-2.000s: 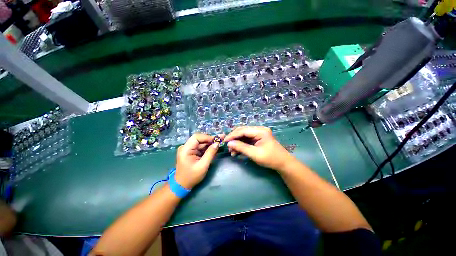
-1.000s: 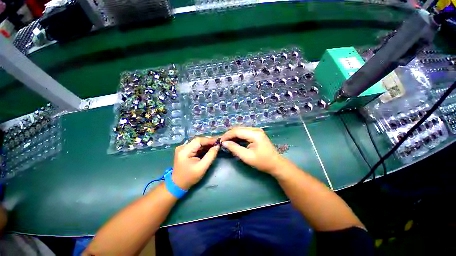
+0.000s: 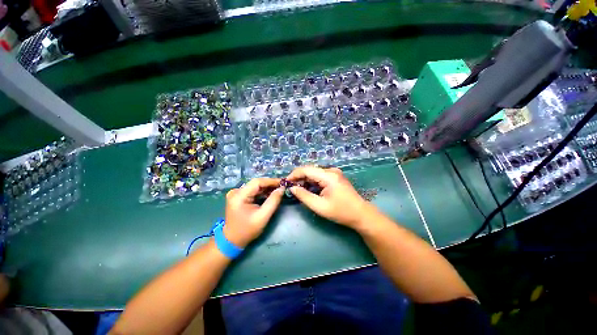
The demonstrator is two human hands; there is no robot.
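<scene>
My left hand [image 3: 249, 208], with a blue strap [image 3: 226, 242] at its wrist, and my right hand [image 3: 327, 193] meet over the green mat [image 3: 314, 245]. Their fingertips pinch a small dark round assembly [image 3: 286, 186] between them. The fingers cover most of it, so its details cannot be told. The grey electric screwdriver [image 3: 488, 91] hangs tilted to the right, its bit end pointing down and left, apart from my hands. Tiny reddish screws [image 3: 368, 194] lie scattered on the mat just right of my right hand.
Behind my hands stand a blister tray of jumbled parts [image 3: 226, 171] and a wider tray with rows of parts [image 3: 307, 157]. A green box [image 3: 433, 85], a plastic bag [image 3: 540, 124], a filled tray [image 3: 548, 171] and a black cable [image 3: 524, 190] are at right. Another tray [image 3: 39, 190] is far left.
The screwdriver has swung: up and right a second ago, it now hangs lower and further left again. The view has shifted slightly since the earliest frame. Both hands keep pinching the assembly.
</scene>
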